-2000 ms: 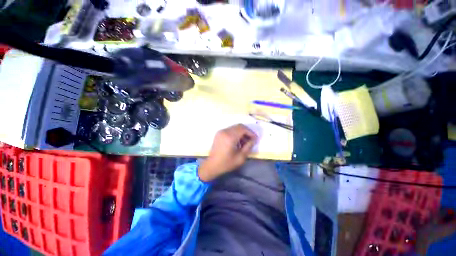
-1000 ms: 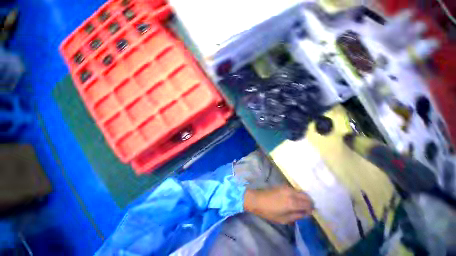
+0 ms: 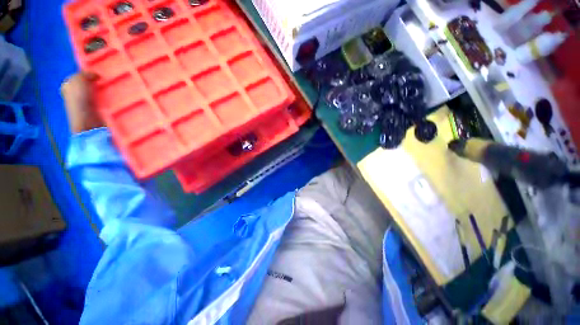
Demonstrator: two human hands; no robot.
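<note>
A red compartment tray (image 3: 184,95) lies stacked on another red tray (image 3: 191,179) at upper left. Small dark round parts (image 3: 163,14) sit in pockets at its far end; the nearer pockets are bare. My left hand (image 3: 79,105) is at the upper tray's left edge and grips it there; its fingers are partly hidden. The upper tray sits offset to the left over the lower one, where a dark glossy part (image 3: 243,144) shows in the gap. My right hand is not visible; a brownish patch at the bottom edge is too unclear to name.
Glossy black units (image 3: 375,95) are heaped on the green mat, beside a yellowish board (image 3: 470,171) with white paper (image 3: 407,203). A dark hanging tool (image 3: 521,162) crosses at right. Slim tools (image 3: 478,235) lie near a yellow sheet (image 3: 507,301). A cardboard box (image 3: 28,198) stands at far left.
The view has swung left from the bench to the red trays. My left hand has moved from the paper to the tray's left edge. The upper tray looks shifted left over the lower one.
</note>
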